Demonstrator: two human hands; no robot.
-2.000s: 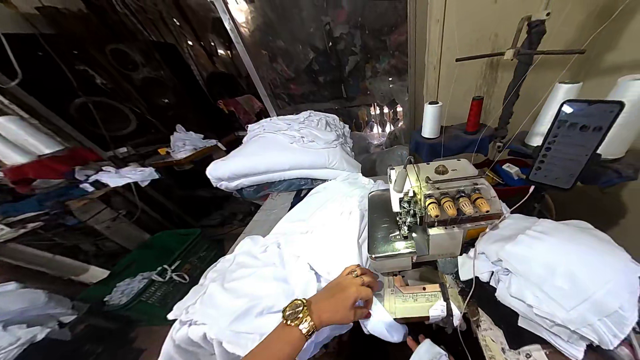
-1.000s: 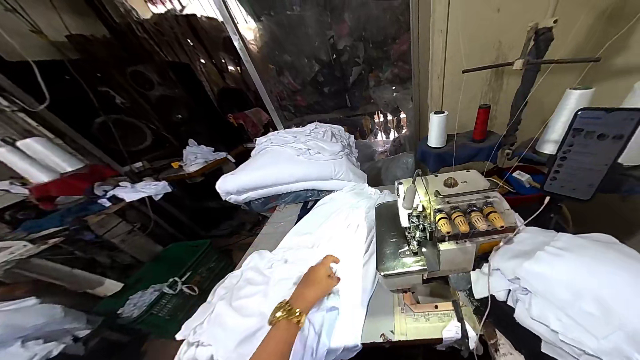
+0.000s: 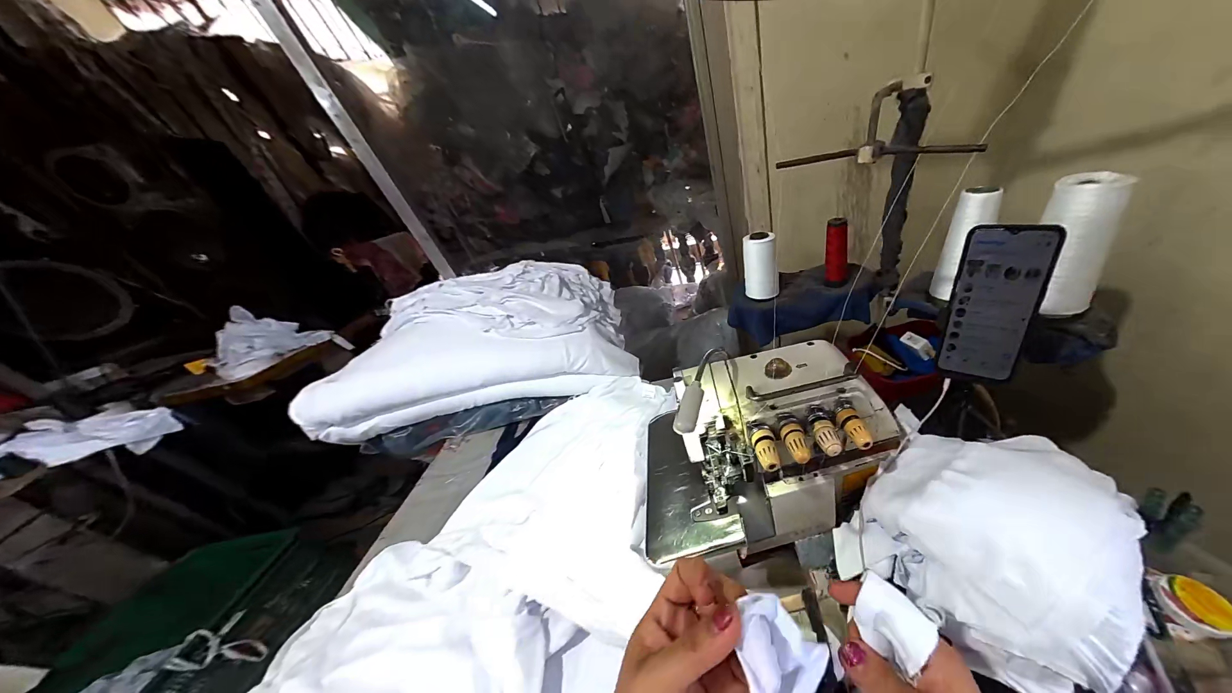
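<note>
My left hand point(image 3: 685, 630) is at the lower middle, in front of the overlock sewing machine point(image 3: 784, 423), its fingers closed on a piece of white fabric point(image 3: 778, 647). To its right, my right hand point(image 3: 881, 654) pinches a folded end of white fabric point(image 3: 895, 621) between thumb and finger. Whether both hold one piece cannot be told. White cloth point(image 3: 539, 539) lies spread left of the machine's metal plate. Beyond it sits a stack of folded white fabric point(image 3: 481, 366). At the right is a heap of white fabric pieces point(image 3: 1001, 549).
A phone point(image 3: 1001, 303) showing a lit screen stands right behind the machine. Thread cones point(image 3: 760, 267) and a red thread spool point(image 3: 835, 252) stand along the wall. A green crate point(image 3: 173, 616) is at the lower left. A person point(image 3: 366, 241) is in the dark background.
My left hand has left the spread white cloth, where it lay one second ago, and now holds fabric in front of the machine. My right hand has come into view with fabric in it.
</note>
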